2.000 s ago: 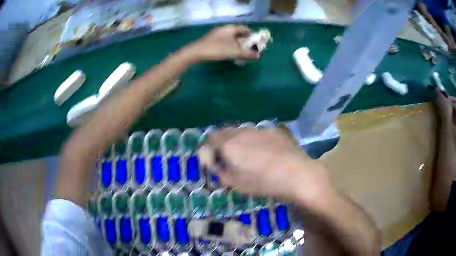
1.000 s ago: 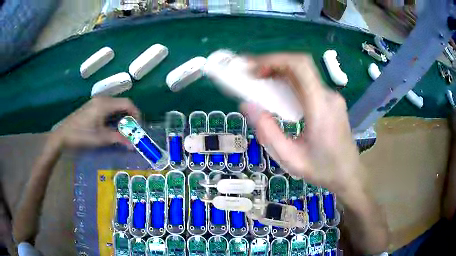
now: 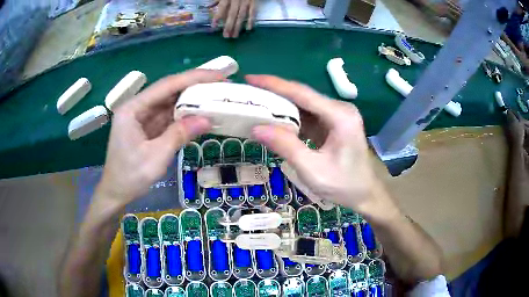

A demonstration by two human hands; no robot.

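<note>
A white housing (image 3: 235,107), two shells placed together with a dark gap along the seam, is held up level in front of me. My left hand (image 3: 156,130) grips its left end, thumb below and fingers above. My right hand (image 3: 322,142) grips its right end the same way. Below lie rows of half-assembled units (image 3: 173,255) with green boards and blue batteries. A beige bracket (image 3: 232,174) with a dark window lies across the upper row. Another bracket (image 3: 313,247) and two small white inserts (image 3: 259,221) lie on the row below.
Closed white housings (image 3: 88,121) lie on the green conveyor belt (image 3: 272,49) at left. Curved white covers (image 3: 342,78) lie at right. A pale metal post (image 3: 426,81) rises at right. Another person's hand (image 3: 233,16) is beyond the belt; an arm shows at the right edge.
My left hand has left the front of the belt, and the open unit it held no longer shows separately. Both hands now hold the white housing together. Another person's hand has appeared beyond the belt.
</note>
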